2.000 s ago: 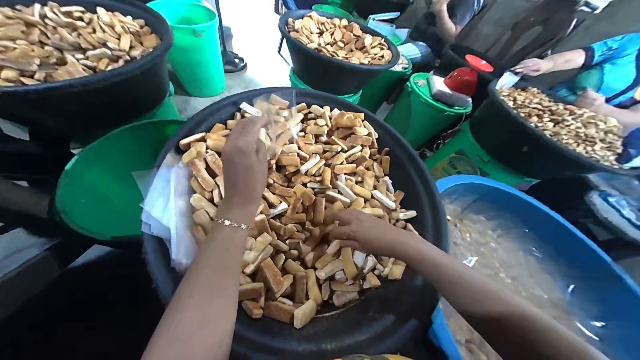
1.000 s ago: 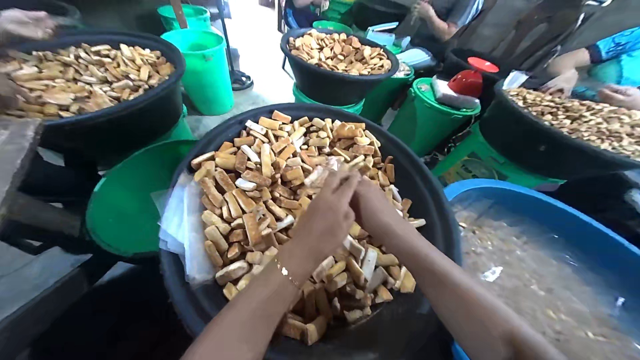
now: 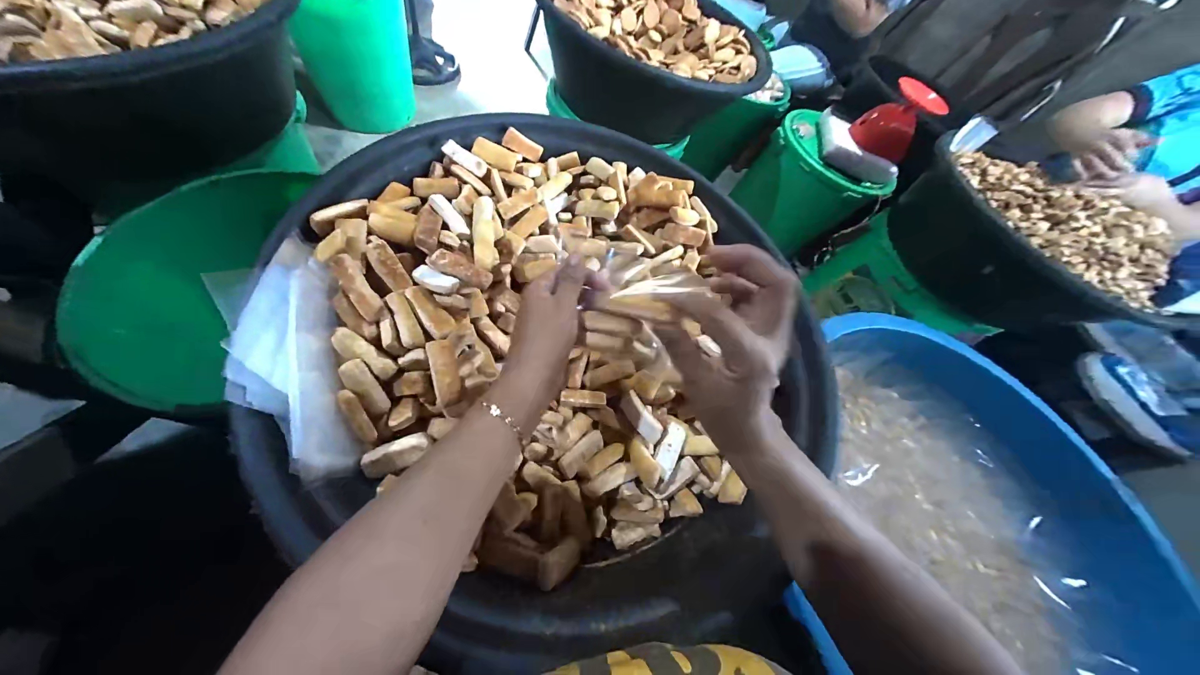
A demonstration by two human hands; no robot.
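A clear plastic bag (image 3: 642,305) with several biscuit-like sticks in it is between my two hands, over a round black tub (image 3: 281,506). My left hand (image 3: 553,328), with a bracelet at the wrist, pinches the bag's left side. My right hand (image 3: 736,347) holds its right side, fingers curled and slightly blurred. Below and around them the tub is heaped with short, golden-brown baked sticks (image 3: 431,309), some with white faces. A stack of flat clear plastic bags (image 3: 291,366) lies against the tub's left inner wall.
At right stands a blue basin (image 3: 1012,403) of filled clear bags. A green basin (image 3: 150,291) is at left. Other black tubs of baked pieces stand behind: left (image 3: 141,103), centre (image 3: 647,94) and right (image 3: 984,253), where another person's hands (image 3: 1111,159) are. A green bucket (image 3: 806,178) carries a red object.
My hands were close together over the heap one second ago; they are now farther apart with the bag between them. Two seconds ago my right hand was down among the sticks.
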